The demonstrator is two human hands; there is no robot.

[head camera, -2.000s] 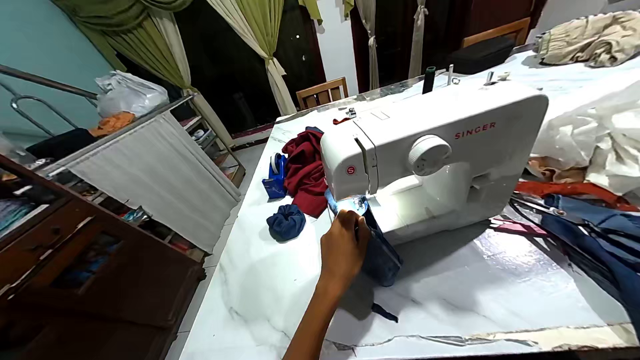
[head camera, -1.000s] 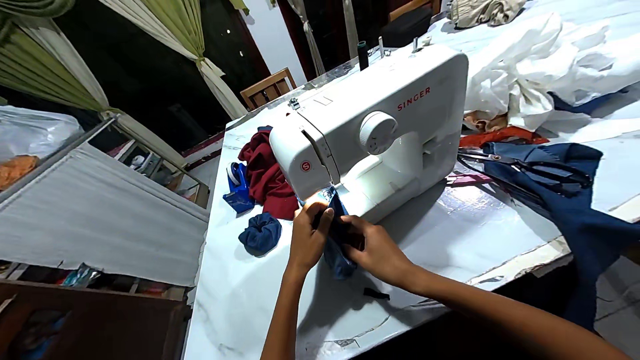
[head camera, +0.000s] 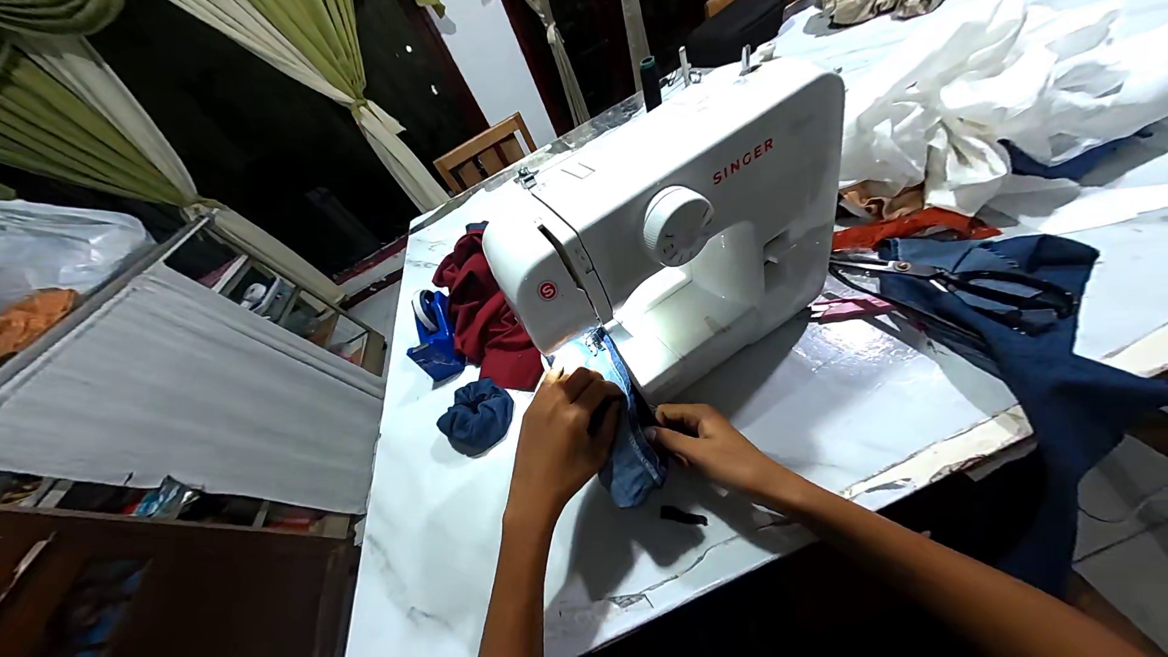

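Note:
A white Singer sewing machine (head camera: 675, 210) stands on the marble-patterned table, its needle area lit. A strip of blue denim (head camera: 632, 456) runs from under the presser foot toward me. My left hand (head camera: 570, 415) grips the denim's left side just in front of the needle. On the right edge of the cloth, my right hand (head camera: 707, 443) pinches with thumb and fingers. A navy scrunchie (head camera: 475, 417) lies left of my left hand. Behind it are a blue tape dispenser (head camera: 435, 336) and dark red fabric (head camera: 484, 306).
Large black-handled scissors (head camera: 967, 278) rest on blue denim (head camera: 1031, 338) that hangs over the table's right edge. White crumpled fabric (head camera: 985, 100) lies behind. A small black scrap (head camera: 683, 516) is near the front edge. A wooden chair (head camera: 485, 155) stands beyond the table.
Two seconds ago only one hand showed at the cloth; my right hand has since come in and taken hold of the denim's right side. The view has swung to the right.

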